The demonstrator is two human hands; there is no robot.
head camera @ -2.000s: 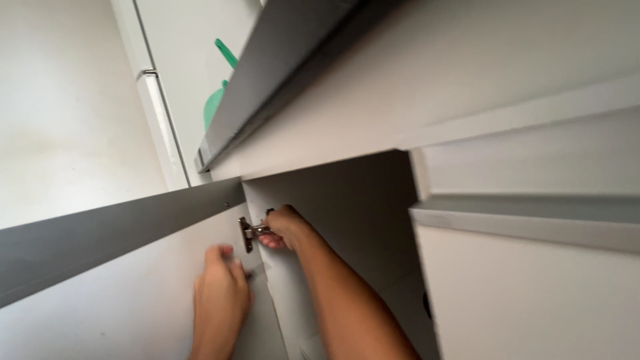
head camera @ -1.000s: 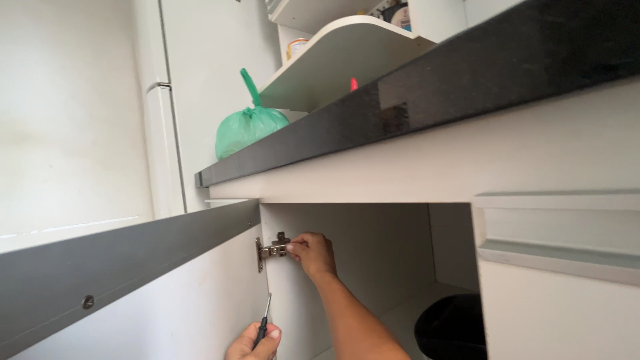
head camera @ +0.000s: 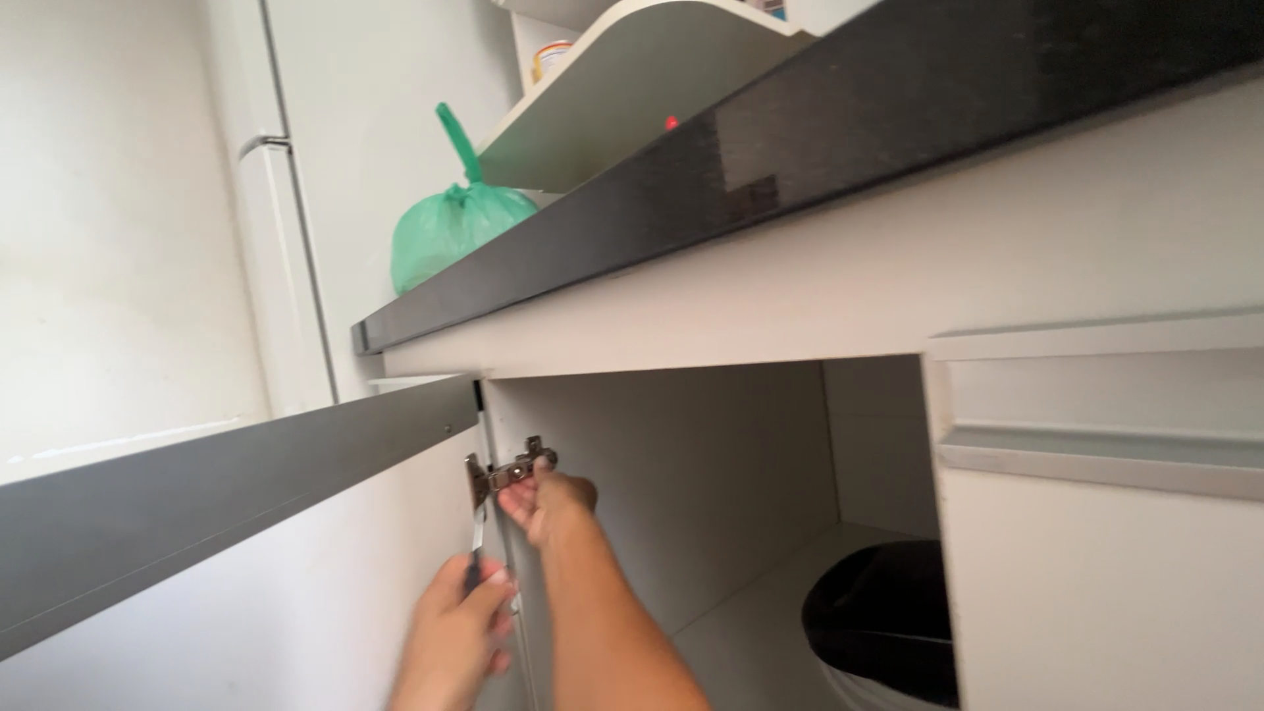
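A metal concealed cabinet hinge joins the white cabinet door at the left to the cabinet's inner side wall. My right hand reaches into the opening, its thumb and fingers on the hinge arm near the side wall. Lower down, my left hand is shut on a screwdriver with a dark handle. The screwdriver's shaft points up, its tip close to the lower part of the hinge cup on the door; whether it touches a screw cannot be told.
A dark stone countertop edge runs above the opening, with a tied green plastic bag on it. A bin with a black lid stands inside the cabinet. A white drawer or door front borders the right. The door's grey edge projects leftward.
My left hand has raised the screwdriver from below the hinge up to its door side. My right hand remains at the hinge. The view has moved closer to the opening.
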